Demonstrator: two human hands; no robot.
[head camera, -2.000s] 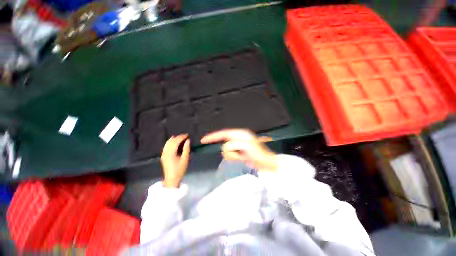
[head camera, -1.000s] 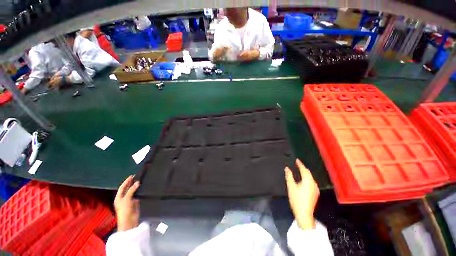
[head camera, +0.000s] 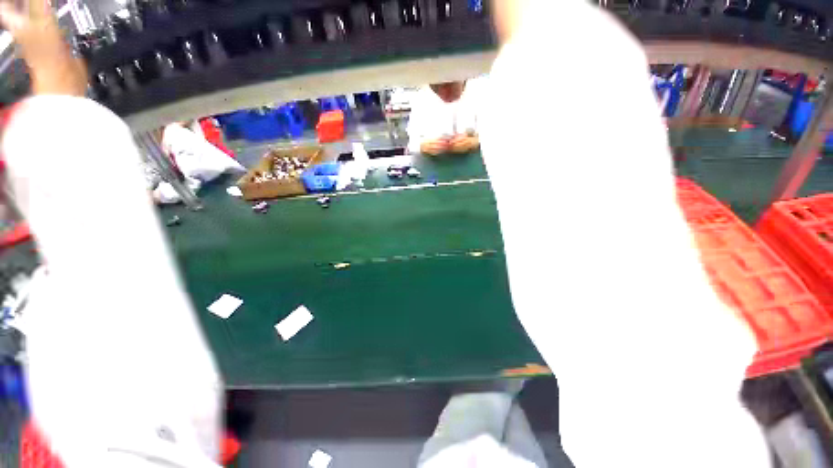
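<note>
A dark tray (head camera: 301, 38) with rows of clipped parts, silver prongs showing, lies on the shelf above the bench and runs along the top of the picture. My left hand (head camera: 44, 44) is raised at its left end, cut off by the top edge; whether it grips the tray is unclear. My right hand (head camera: 513, 13) is raised at the top edge, mostly out of the picture and behind its sleeve, so its fingers are hidden.
The green bench (head camera: 402, 320) bears two white slips (head camera: 294, 323). A red tray stack (head camera: 758, 283) stands right, partly behind my right sleeve. Across the bench are a brown box of parts (head camera: 281, 174), a blue bag (head camera: 321, 177) and a person (head camera: 440, 119). A pale shelf edge (head camera: 393, 80) crosses overhead.
The empty black tray that lay on the bench between my hands is gone from there. Both arms have risen to the overhead shelf, and the view has tilted upward.
</note>
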